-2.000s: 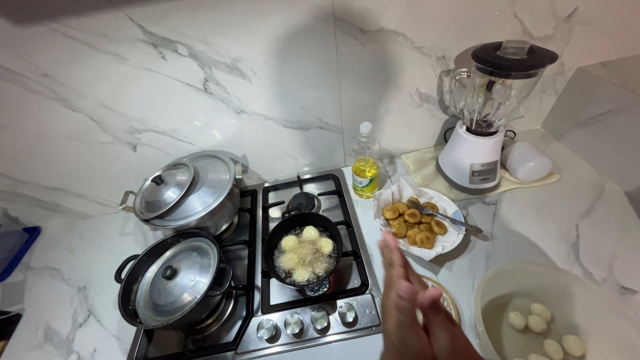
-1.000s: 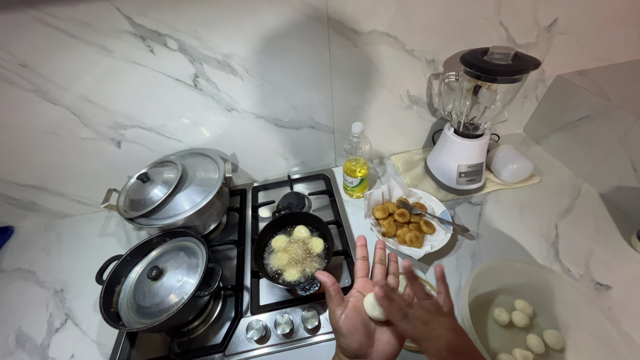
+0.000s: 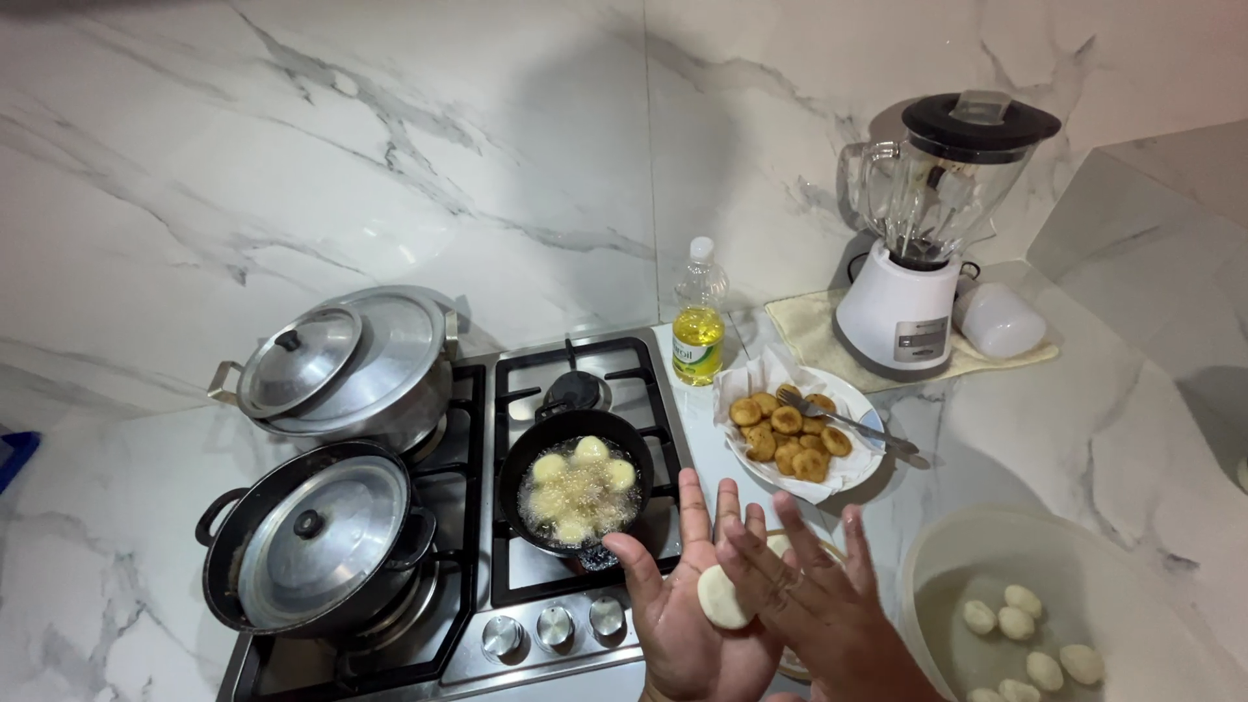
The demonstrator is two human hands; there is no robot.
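Note:
A flattened round of pale dough point(image 3: 723, 598) lies on the upturned palm of my left hand point(image 3: 697, 614), whose fingers are spread. My right hand point(image 3: 829, 595) is just to the right, palm down, its fingers apart and over the dough's right edge. Behind my hands, a black frying pan point(image 3: 514, 468) on the gas stove holds pale dough pieces bubbling in oil. Browned fried rounds point(image 3: 786, 419) rest on a paper-lined plate point(image 3: 866, 470) with a fork point(image 3: 848, 421). More pale dough balls point(image 3: 1016, 622) sit in a large tub point(image 3: 921, 546) at the lower right. A plate behind my hands is mostly hidden.
A lidded black pot point(image 3: 322, 546) and a lidded aluminium pot point(image 3: 380, 390) stand on the stove's left side. Beyond the fried rounds are an oil bottle point(image 3: 698, 331) and a blender point(image 3: 907, 292) on a cloth point(image 3: 804, 317). Stove knobs point(image 3: 555, 626) line the front edge.
Two seconds ago my hands were pressed together; they have since parted, with my left palm turned up and the dough showing on it. The dough looks flatter and wider than one second ago.

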